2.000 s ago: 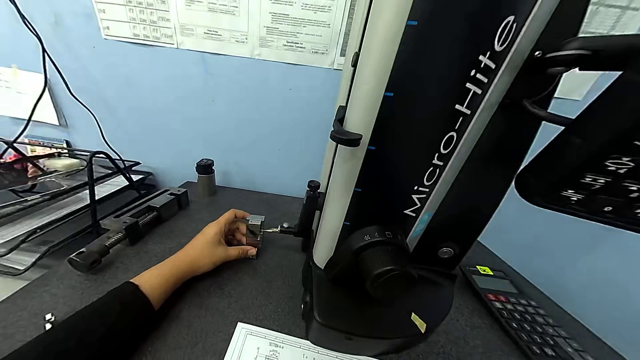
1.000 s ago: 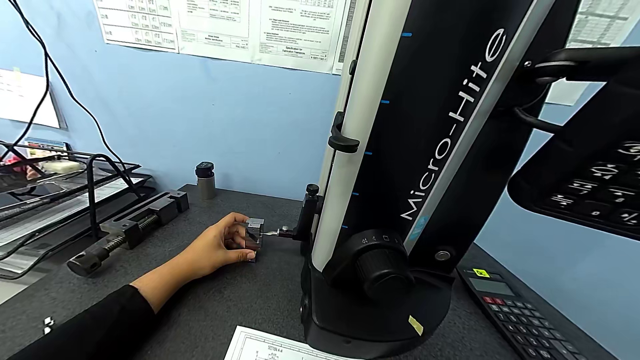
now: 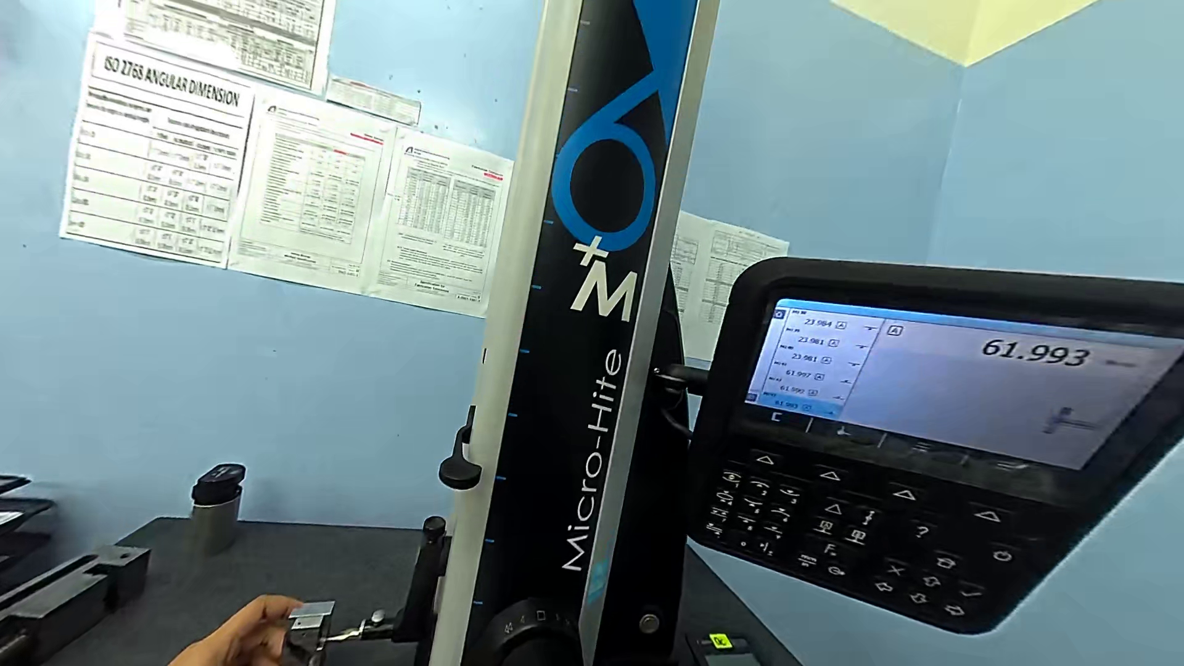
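At the lower left, my left hand (image 3: 242, 636) holds a small machined metal block (image 3: 309, 629) by its left side, fingers curled around it. The thin probe (image 3: 346, 635) of the Micro-Hite height gauge (image 3: 564, 416) reaches the block's right side; whether it touches cannot be told. The probe holder (image 3: 407, 622) projects left from the gauge's column. On the right, the gauge's display panel (image 3: 934, 388) is lit and shows a large number above a keypad. The lower part of the block and most of my hand are cut off by the bottom edge. My right hand is not in view.
A steel vise (image 3: 65, 601) lies at the lower left, near a black tray rack (image 3: 20, 527). A small cylinder with a black cap (image 3: 216, 509) stands by the wall. The gauge's round control knob (image 3: 536, 638) and part of a calculator (image 3: 731, 652) show below. Printed charts (image 3: 310, 194) hang behind.
The view has swung up and to the right, bringing the lit display into sight. My left hand still holds the block beside the probe.
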